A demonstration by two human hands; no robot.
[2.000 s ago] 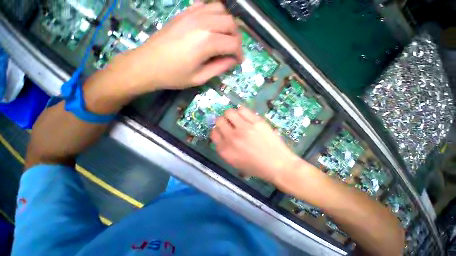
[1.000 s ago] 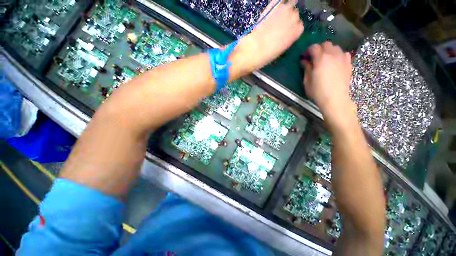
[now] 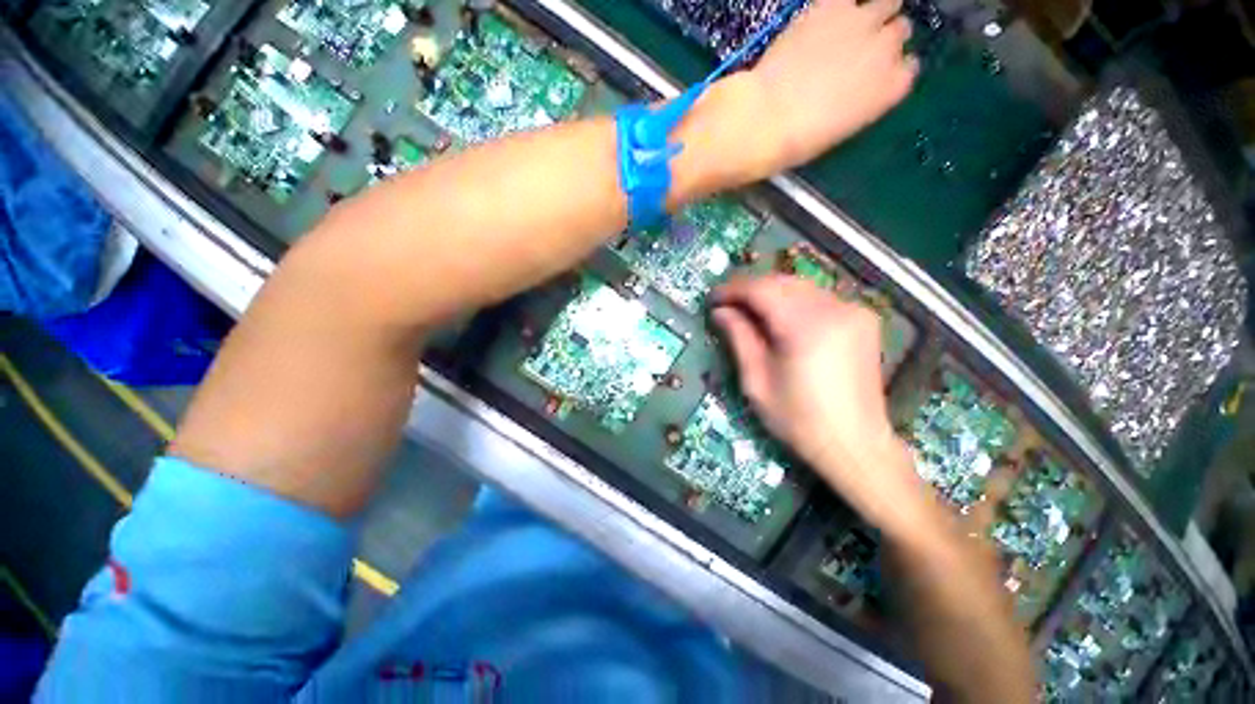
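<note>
My left hand point(image 3: 840, 76), with a blue strap point(image 3: 644, 162) on its wrist, is over the green mat point(image 3: 922, 165) beyond the far rail. Its fingers are bent, and the fingertips are near loose silvery parts at the top. My right hand point(image 3: 812, 351) is above the middle pallet, with thumb and fingers bent close together. I cannot tell whether either hand holds a small part. Green circuit boards point(image 3: 606, 351) lie in the pallet, one below my right hand point(image 3: 727, 461) and one partly hidden under my left wrist point(image 3: 688, 255).
A large glittering pile of metal parts point(image 3: 1122, 275) lies at the right, and a darker pile point(image 3: 723, 21) at the top. Pale rails point(image 3: 551, 516) run along both sides of the pallets. More boards point(image 3: 275, 121) lie left and right. A thin blue cord runs up from the strap.
My right hand has come back from the green mat to above the middle pallet. My left hand went from over the boards to the mat and has since shifted slightly right.
</note>
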